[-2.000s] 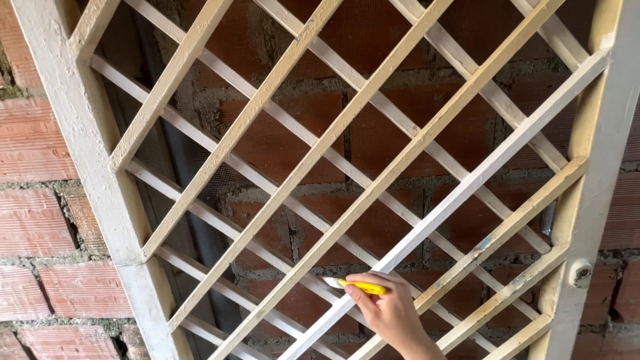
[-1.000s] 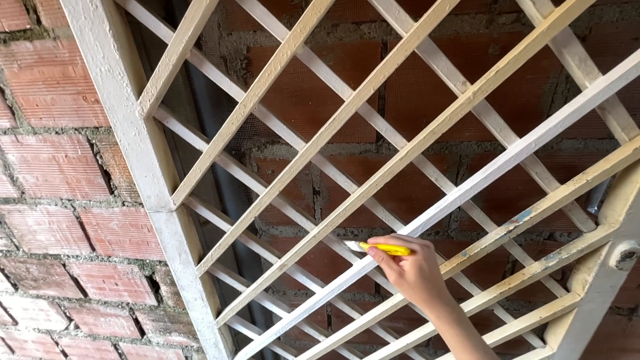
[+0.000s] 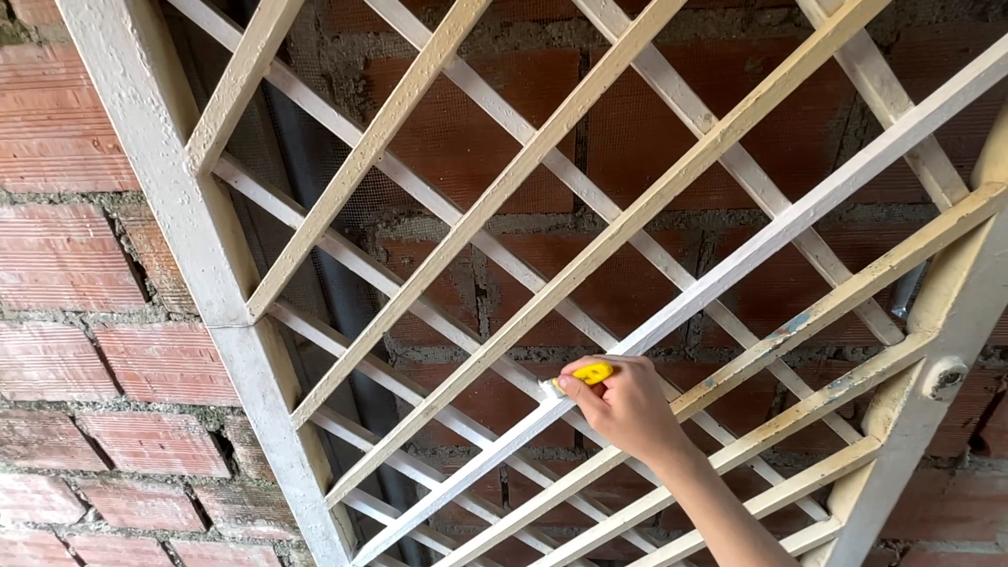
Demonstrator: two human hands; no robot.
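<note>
My right hand grips a small paintbrush by its yellow handle. The white bristles touch a diagonal slat of a lattice panel. That slat is bright white, while the slats parallel to it are cream, with bumpy old paint. Blue marks show on one slat to the right of my hand. My left hand is out of view.
A pale frame rail bounds the lattice on the left, and another with a round fitting on the right. Behind stands a brick wall with rough mortar. A dark pipe-like upright runs behind the slats at left.
The view has shifted and come closer to the lattice. My right hand still holds the brush at the white slat, and the bristles now press against it.
</note>
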